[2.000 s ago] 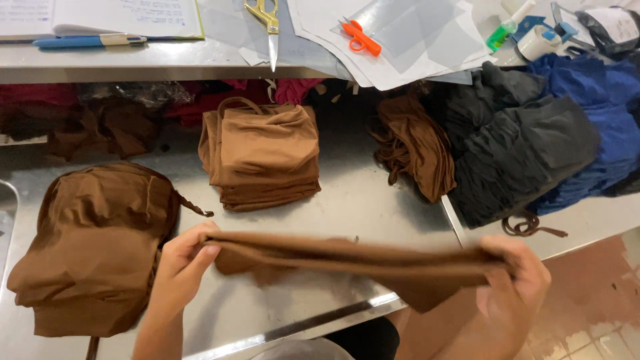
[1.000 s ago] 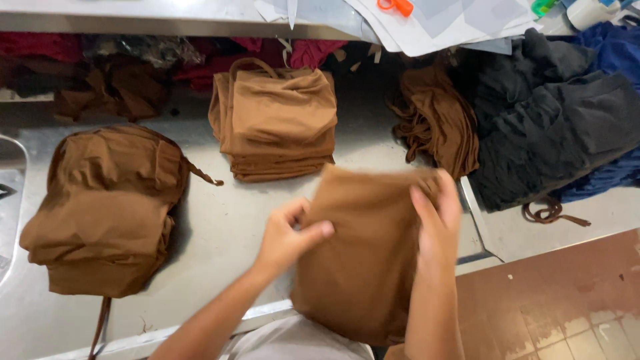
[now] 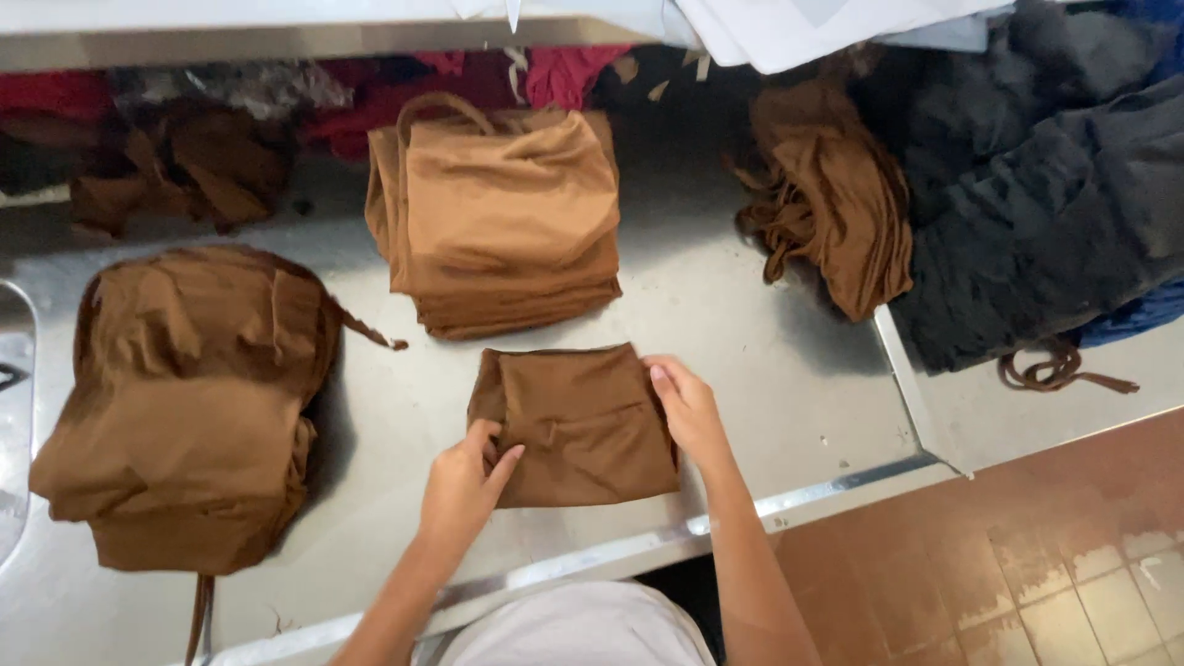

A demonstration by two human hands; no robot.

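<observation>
A folded piece of brown fabric [image 3: 587,425] lies on the metal table in front of me. At its left edge my left hand [image 3: 472,476] pinches the cloth between thumb and fingers. My right hand [image 3: 683,398] is at its upper right corner, thumb on top, the fingers partly hidden at the edge. Just beyond it sits a neat stack of folded brown fabric [image 3: 509,222] with a strap looped on top. A larger pile of brown fabric [image 3: 185,407] with thin ties lies to the left.
Right of the stack is a bundle of brown cloth with straps [image 3: 832,203], beside dark grey fabric [image 3: 1045,203] and blue fabric [image 3: 1142,310]. A brown cord [image 3: 1045,370] lies near the table edge. A raised shelf [image 3: 305,44] with papers [image 3: 795,32] spans the back, red cloth beneath.
The brown fabric, stretched between my hands and then held up hanging, now lies folded smaller on the table. Both hands have come down with it.
</observation>
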